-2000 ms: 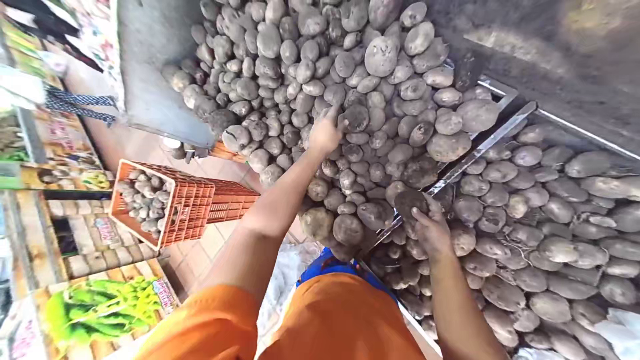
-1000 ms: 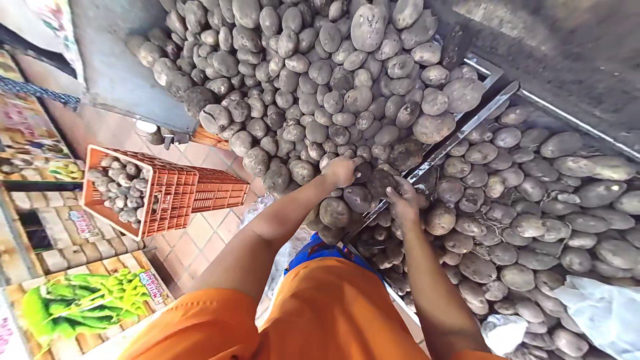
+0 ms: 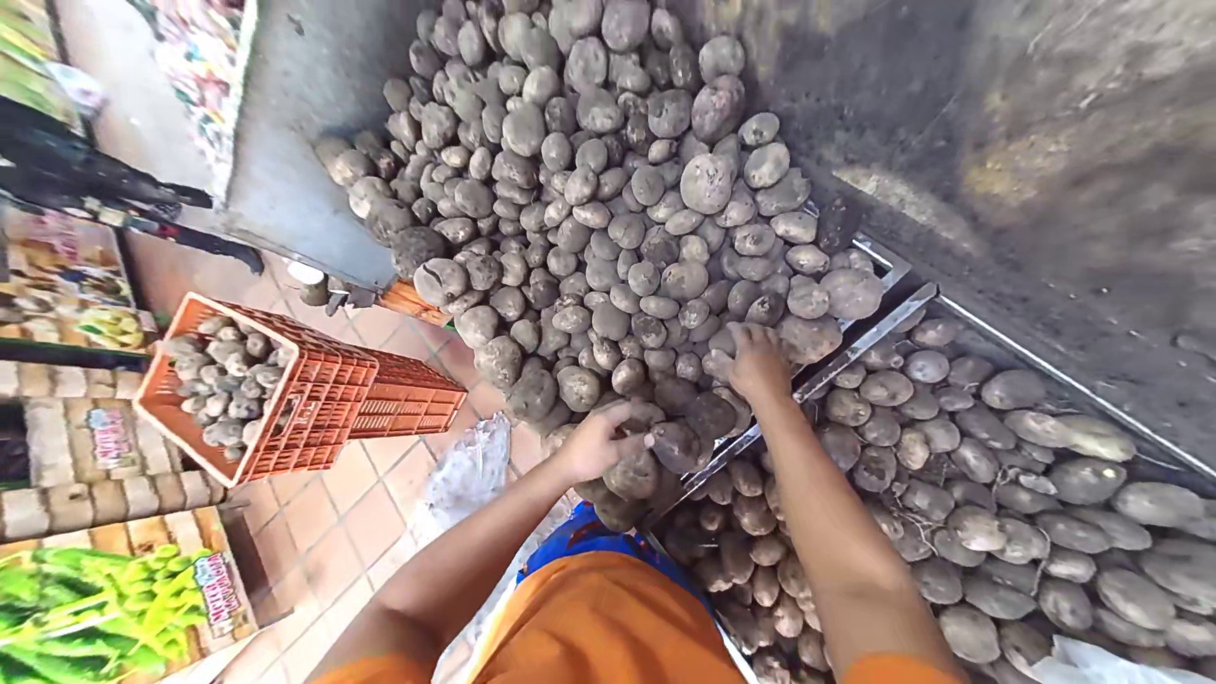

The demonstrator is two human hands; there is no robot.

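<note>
A large heap of dusty potatoes [image 3: 589, 237] fills the middle of the head view. At the heap's near edge, my left hand [image 3: 600, 442] rests with bent fingers against a potato; whether it grips one I cannot tell. Farther right and forward, my right hand [image 3: 755, 363] reaches onto the heap beside the metal divider [image 3: 817, 380], its fingertips touching potatoes and partly hidden among them. Large potatoes [image 3: 676, 446] lie between the two hands.
More potatoes [image 3: 978, 527] fill the bin right of the divider. Orange plastic crates [image 3: 323, 408], the front one holding potatoes, stand on the tiled floor at left. Clear plastic [image 3: 465, 484] lies near my left arm. Green peppers [image 3: 95, 608] are at lower left. A dark wall [image 3: 997, 142] borders the bins.
My right hand has moved from the near edge by the divider forward onto the heap. My left hand was farther up the heap two seconds ago and is now at its near edge.
</note>
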